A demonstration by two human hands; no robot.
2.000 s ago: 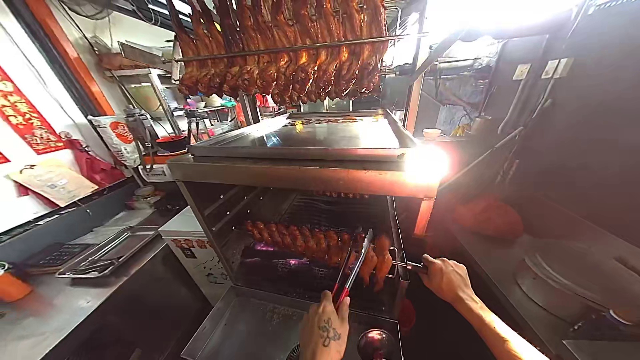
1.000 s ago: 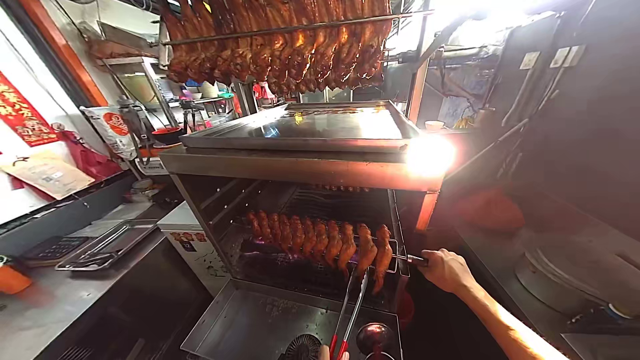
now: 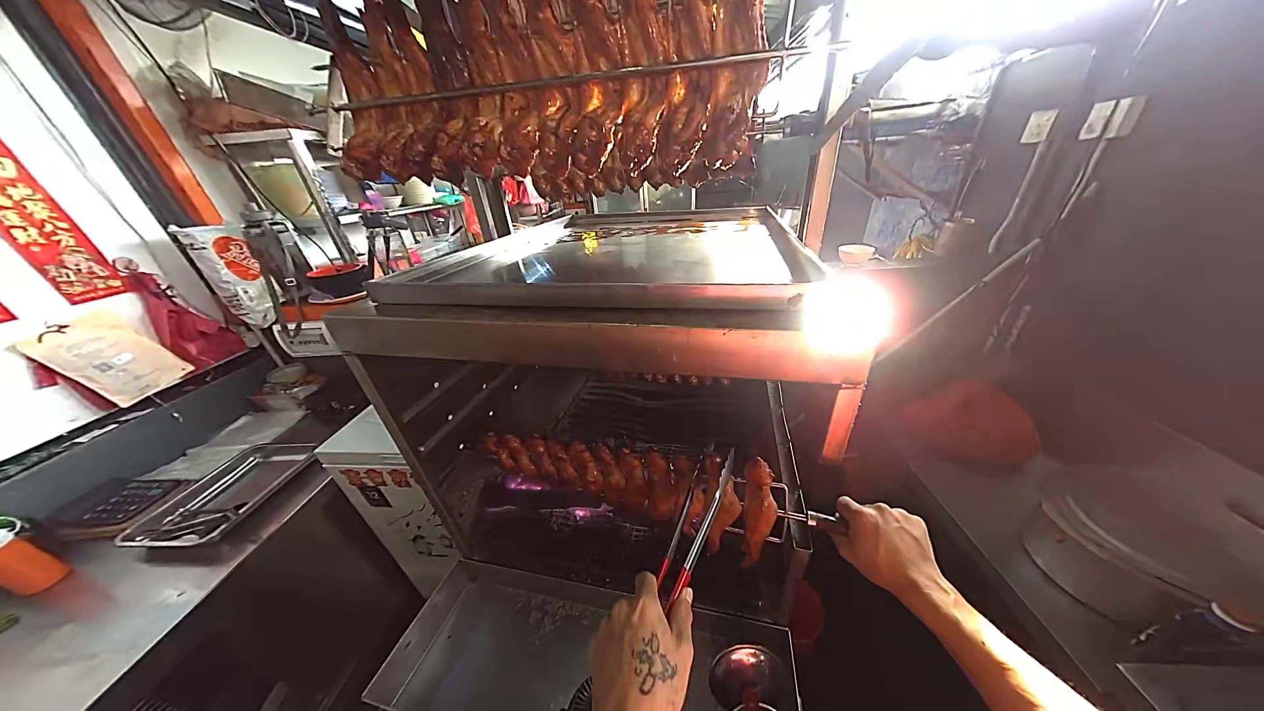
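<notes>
My left hand (image 3: 644, 647) grips metal tongs with red handles (image 3: 681, 583) at the bottom centre. The tongs' tips reach up to the pieces near the right end of a row of browned chicken pieces (image 3: 602, 479). That row is threaded on a two-pronged metal skewer (image 3: 790, 515) inside the open grill cabinet. My right hand (image 3: 882, 541) is closed around the skewer's handle, right of the cabinet. The rightmost piece (image 3: 758, 509) hangs slightly apart from the others. Below the row, a purple-pink glow shows at the left; whether the tongs pinch a piece I cannot tell.
Roasted birds (image 3: 563, 99) hang from a rack above a metal tray (image 3: 602, 262) on the cabinet's top. A drip tray (image 3: 494, 632) juts out below, with a metal ladle (image 3: 746, 671) at its right. Left stands a counter with a tray of tools (image 3: 212, 499); right, a large pot lid (image 3: 1116, 543).
My left hand and the tongs have come back up to the pieces from low at the frame's bottom edge a second ago. My right hand has stayed on the skewer handle.
</notes>
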